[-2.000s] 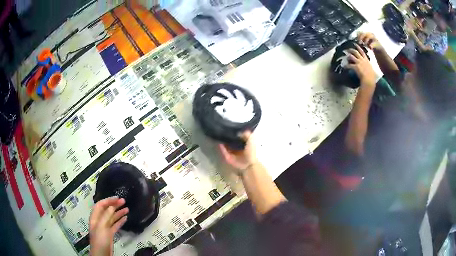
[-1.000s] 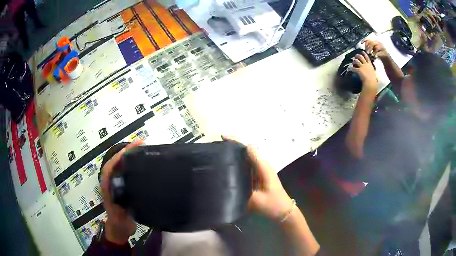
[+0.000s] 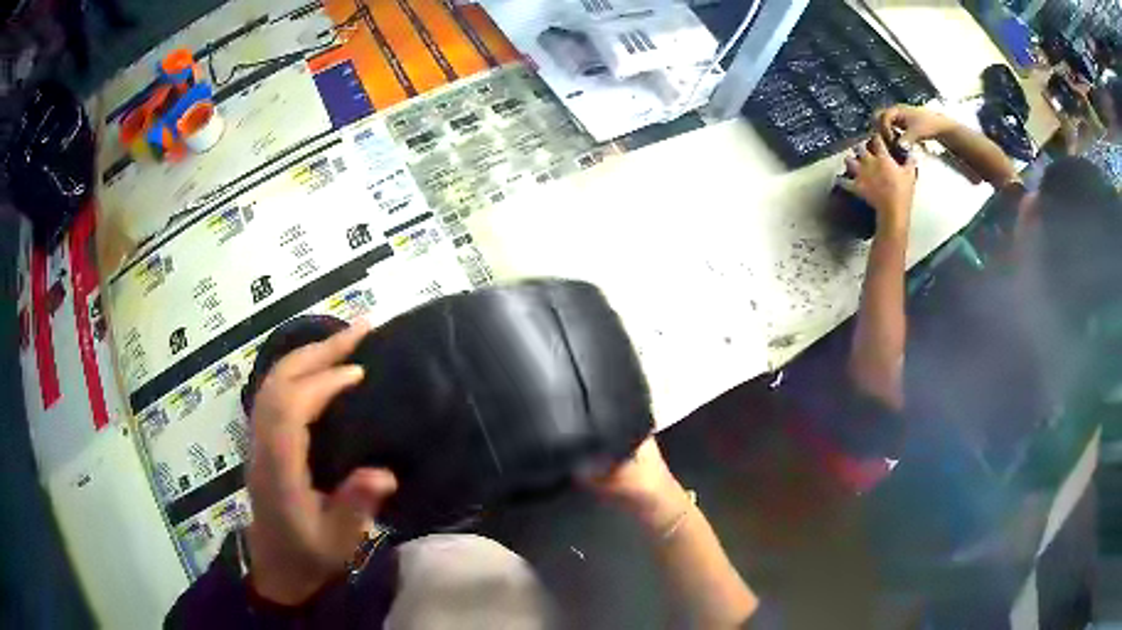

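A thick black round unit [image 3: 492, 388] is held up close in front of me, above the table's front edge, with its smooth curved side towards the camera. My left hand [image 3: 302, 462] grips its left end, fingers on top and thumb below. My right hand [image 3: 640, 486] holds its lower right end, and the fingers are partly hidden. Another black round unit [image 3: 295, 335] shows in part behind my left hand on the printed sheets.
Printed sheets [image 3: 295, 246] cover the table. Orange and blue tape rolls [image 3: 172, 117] stand at the far left. A metal post [image 3: 763, 62] and a black tray [image 3: 837, 86] are at the back. A person at the right works on a dark unit [image 3: 851, 209].
The round unit with white blades is no longer seen in my right hand alone. Both hands now hold a black unit close, and it has tilted and turned since one second ago.
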